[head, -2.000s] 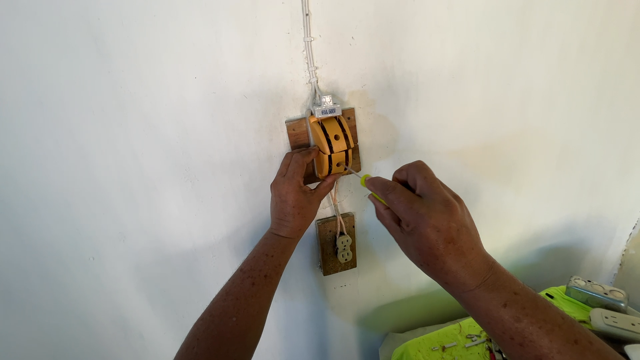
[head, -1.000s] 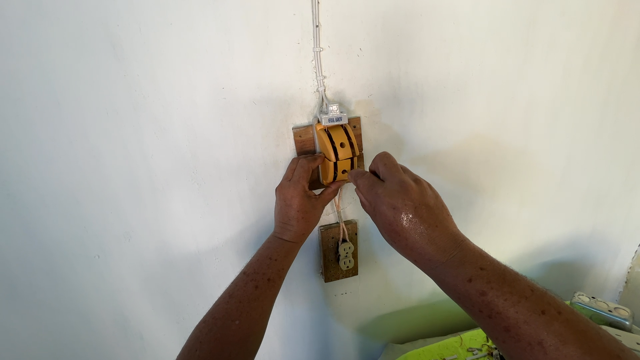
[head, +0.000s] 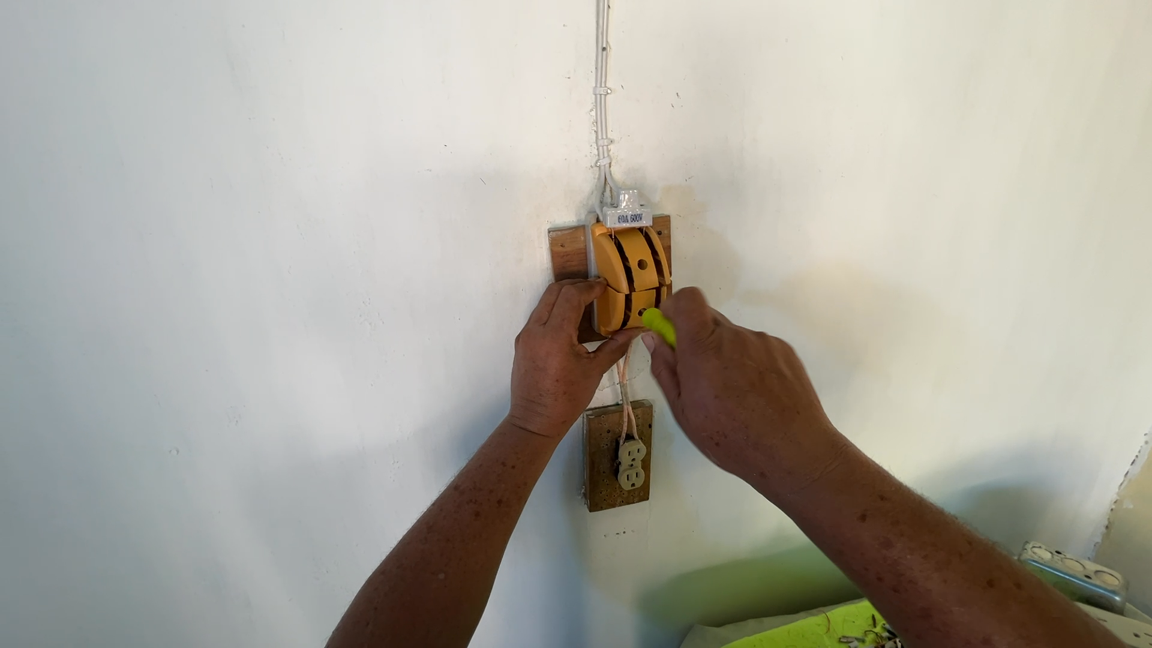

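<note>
An orange-yellow knife switch cover [head: 641, 261] with black slots sits on a wooden board [head: 569, 254] fixed to the white wall. My left hand [head: 560, 355] holds the cover's lower half, fingers at its left side and thumb under its bottom edge. In my right hand [head: 733, 387] is a screwdriver with a yellow-green handle [head: 660, 326], pointed at the lower hole of the cover; its tip is hidden. White cables [head: 602, 99] come down the wall to the switch's white top block [head: 627, 213]. Below, wires [head: 625, 382] run to a duplex outlet [head: 632, 465] on a second wooden board [head: 598, 459].
At the lower right, a bright green cloth or surface [head: 801, 632] carries small loose pieces, partly hidden by my right forearm. A metal electrical box [head: 1073, 573] with round knockouts lies beyond that forearm.
The screwdriver handle, seen low beside the switch two seconds ago and hidden one second ago, now shows in front of the cover's lower right part. My left hand stays on the cover.
</note>
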